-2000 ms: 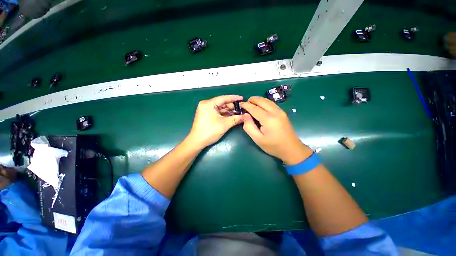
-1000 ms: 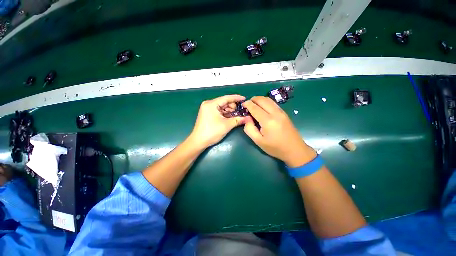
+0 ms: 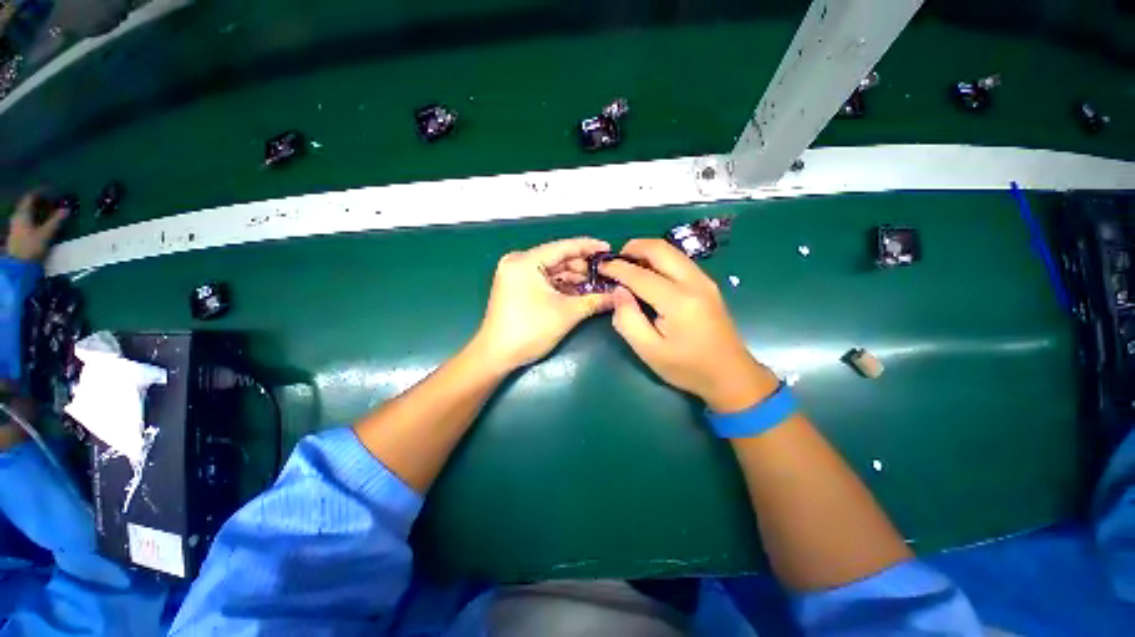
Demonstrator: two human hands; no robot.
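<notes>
A small black module (image 3: 600,276) is held between the fingertips of both my hands above the green bench. My left hand (image 3: 535,305) grips it from the left, with thumb and fingers curled round it. My right hand (image 3: 676,317) has its fingertips on its right side and top and wears a blue wrist band (image 3: 753,413). The fingers hide much of the module. A waiting module (image 3: 697,237) lies on the bench by the white rail, just beyond my right hand. A squarer black unit (image 3: 895,245) lies farther right.
Beyond the white rail (image 3: 411,202) and its metal post (image 3: 809,87), the belt (image 3: 523,75) carries spaced modules. At left are a black box (image 3: 156,485) with white cloth (image 3: 115,398) and another person's hand (image 3: 34,228). A tan block (image 3: 864,362) lies at right.
The belt modules have moved left. Another person's hand has reached a module at the far left. My hands stay in place, with the held module turned slightly and my right fingers shifted.
</notes>
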